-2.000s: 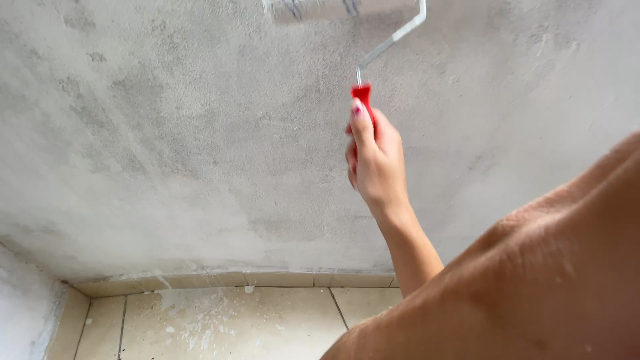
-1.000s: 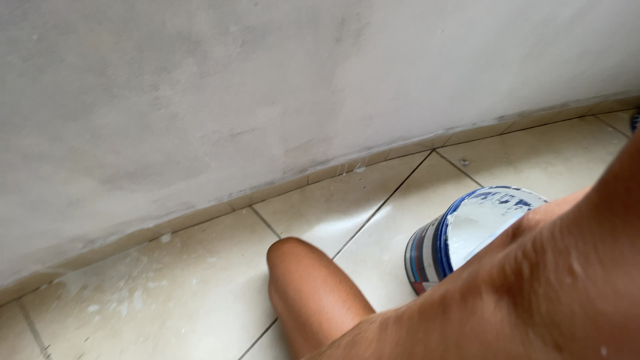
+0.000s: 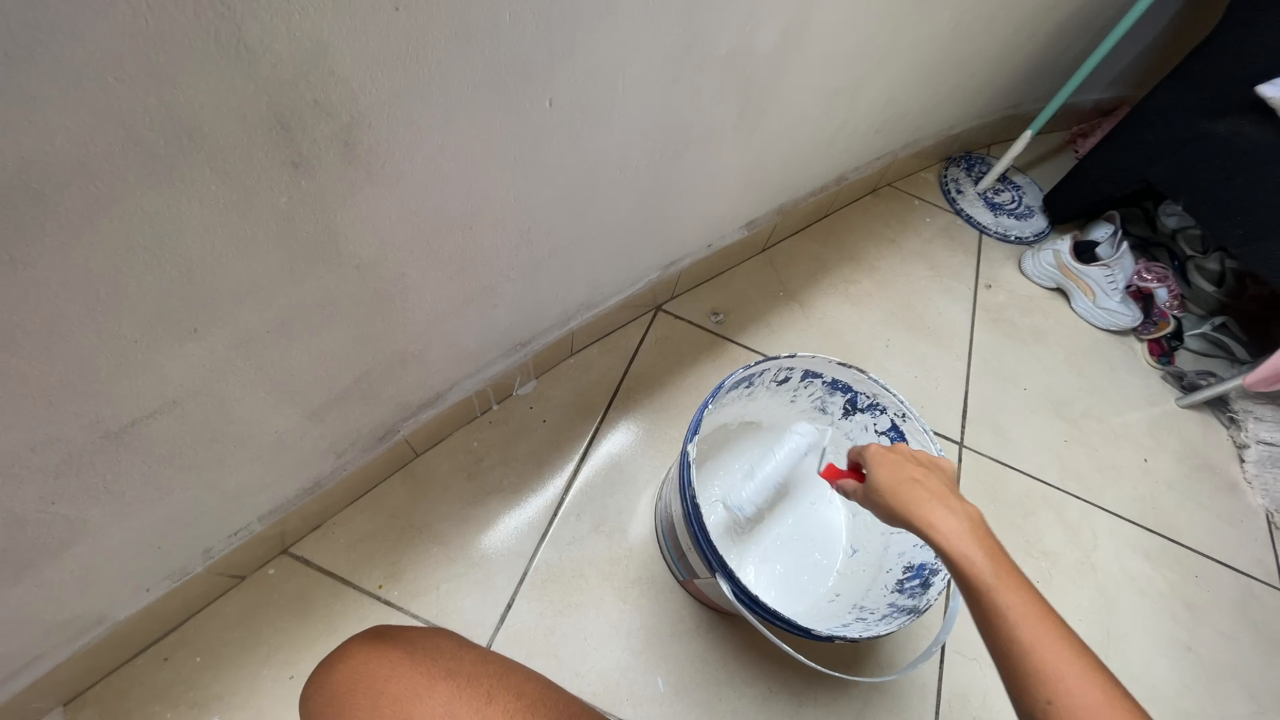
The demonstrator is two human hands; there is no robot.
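Observation:
My right hand [image 3: 905,485] is closed around the red handle of a paint roller [image 3: 775,470], just inside the right side of a paint bucket. The roller's sleeve, coated white, lies tilted in the white paint. Blue shows through dried white smears on the inner wall of the bucket [image 3: 915,585], and its white bail handle hangs down at the front. The bucket stands on the tiled floor near my bent knee. My left hand is out of view.
A grey-white wall [image 3: 300,200] with a tile skirting [image 3: 550,360] runs along the left. At upper right are a paint-smeared round lid [image 3: 1000,200], a green pole [image 3: 1090,65] with its end on it, and a white sneaker [image 3: 1085,270] beside other shoes.
The roller was up against the wall two seconds ago; now my right hand has it down in the bucket. The view has swung from the wall to the floor and bucket.

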